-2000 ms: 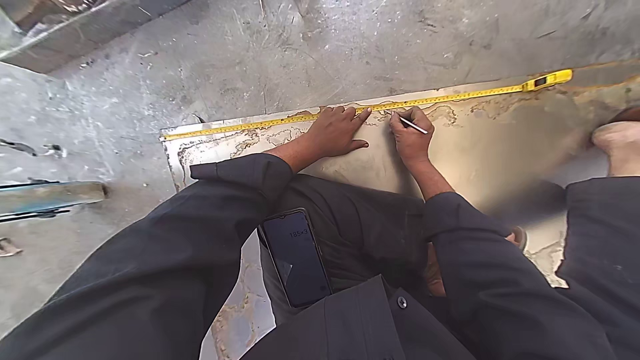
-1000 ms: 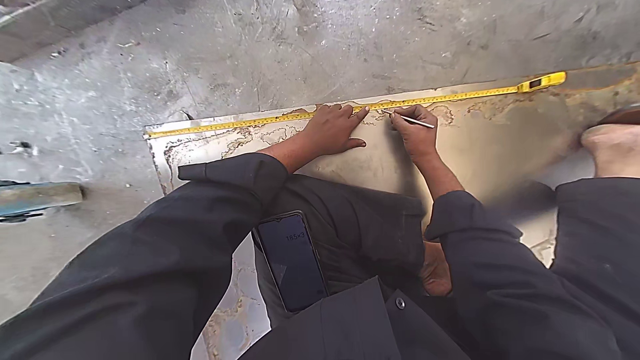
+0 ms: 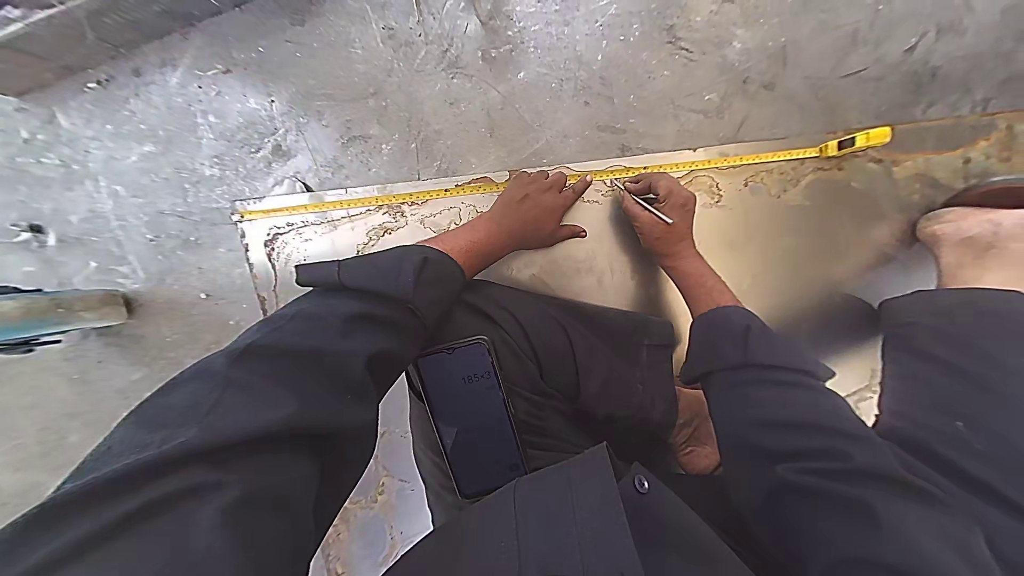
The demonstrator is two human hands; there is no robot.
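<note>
A yellow tape measure [image 3: 856, 142] lies with its blade drawn out along the far edge of a stained metal sheet [image 3: 760, 232]. My left hand [image 3: 536, 210] rests on the sheet with its fingers spread, the fingertips pressing on the blade. Just to its right, my right hand [image 3: 662, 214] grips a thin pale marking tool [image 3: 650, 206], whose tip meets the sheet close to the blade's near edge. I cannot tell whether the tool is a pencil or a scriber. The blade's end sits at the sheet's left corner.
A smartphone [image 3: 470, 420] with a lit screen lies on my lap. Bare feet [image 3: 696, 432] rest on the sheet below my right forearm and at the right. A bluish bar [image 3: 64, 314] is on the concrete floor at the left, and a metal beam [image 3: 104, 36] crosses the upper left corner.
</note>
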